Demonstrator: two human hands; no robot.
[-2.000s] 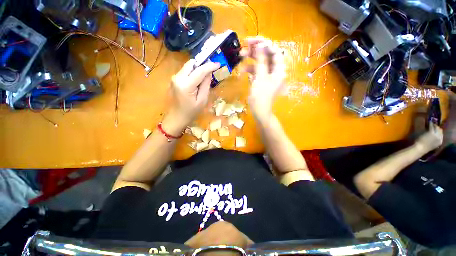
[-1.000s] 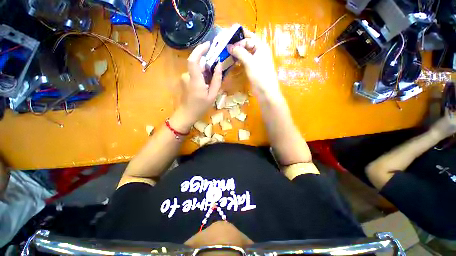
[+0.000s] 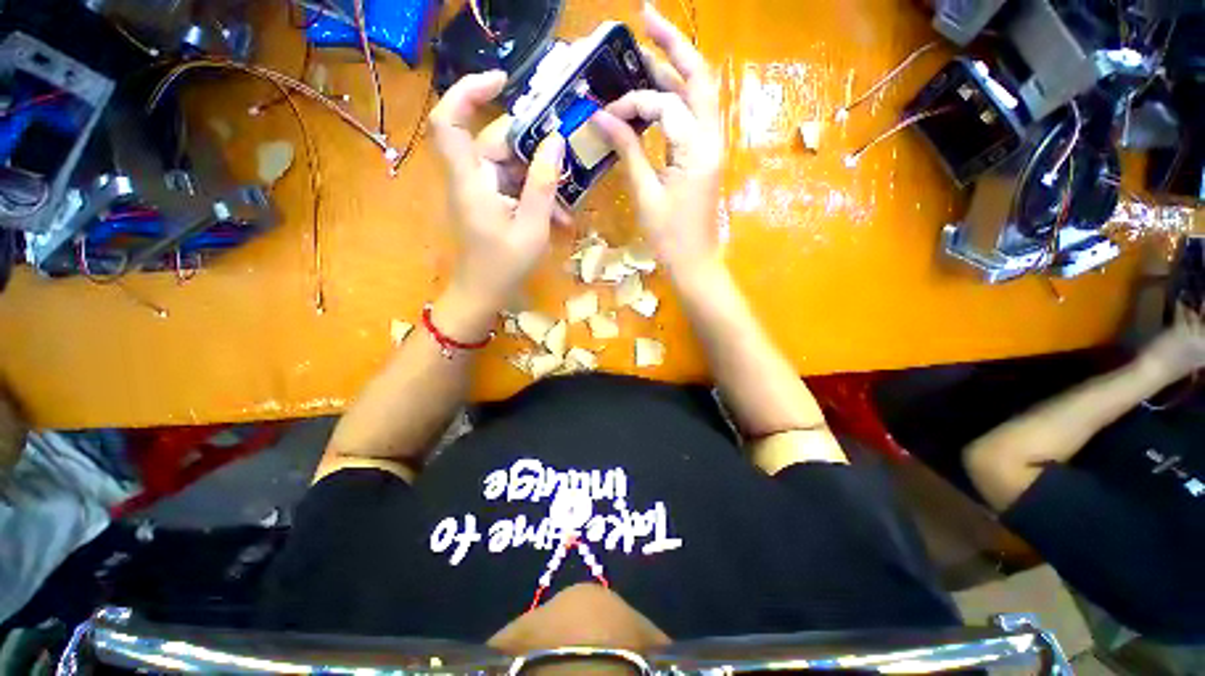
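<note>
A black housing with a light edge [image 3: 611, 64] is held tilted above the tabletop. A blue battery pack [image 3: 578, 116] with a tan patch on it [image 3: 591, 141] lies in its opening. My left hand [image 3: 497, 188] grips the housing's left side, its thumb near the patch. My right hand [image 3: 674, 165] is at the housing's right side, thumb and a finger on the blue pack. The black round unit [image 3: 500, 37] is just behind the housing, partly cut off by the top edge; whether they are joined is hidden.
Tan paper scraps [image 3: 582, 310] lie in front of me on the orange tabletop [image 3: 846, 291]. Part-built units with wires are heaped left [image 3: 159, 218] and right [image 3: 1031, 172]. A blue pack [image 3: 393, 27] lies at the far left. Another person's arm [image 3: 1077, 416] is at right.
The housing has turned so its open face shows more. My right hand's fingers have opened out around its far side. The round unit has shifted partly out of the top of the picture.
</note>
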